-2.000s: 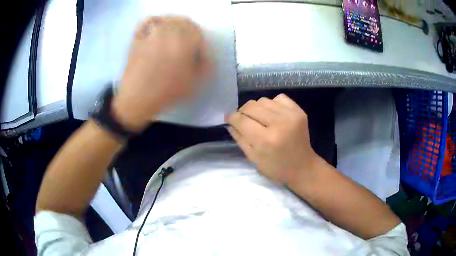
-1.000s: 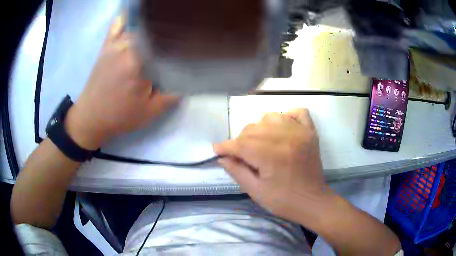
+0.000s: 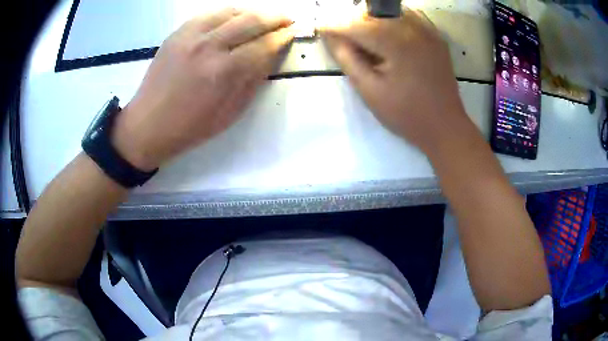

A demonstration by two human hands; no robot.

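Observation:
The fabric panel (image 3: 113,30), pale with a black edge strip, lies at the upper left and runs under my left hand. My left hand (image 3: 207,80), with a dark wristband, lies flat on the panel, its fingertips pointing to the bright needle area. My right hand (image 3: 400,73) is at the right of the needle area, fingers bent, the fingertips lost in the lamp glare. What the right fingers touch is hidden. The presser foot area (image 3: 307,30) shows small and overexposed between the hands. A dark knob (image 3: 384,6) hangs above my right hand.
A lit smartphone (image 3: 517,86) lies right of my right hand. The cream machine bed (image 3: 467,53) has a brown stain at right. The white table's ruler-marked front edge (image 3: 287,202) runs below my hands. A blue basket (image 3: 573,246) with orange-red contents stands lower right.
The panel has moved up from the table's front edge to the needle area. Both hands have moved up with it. The large blurred machine part is no longer in front of the view.

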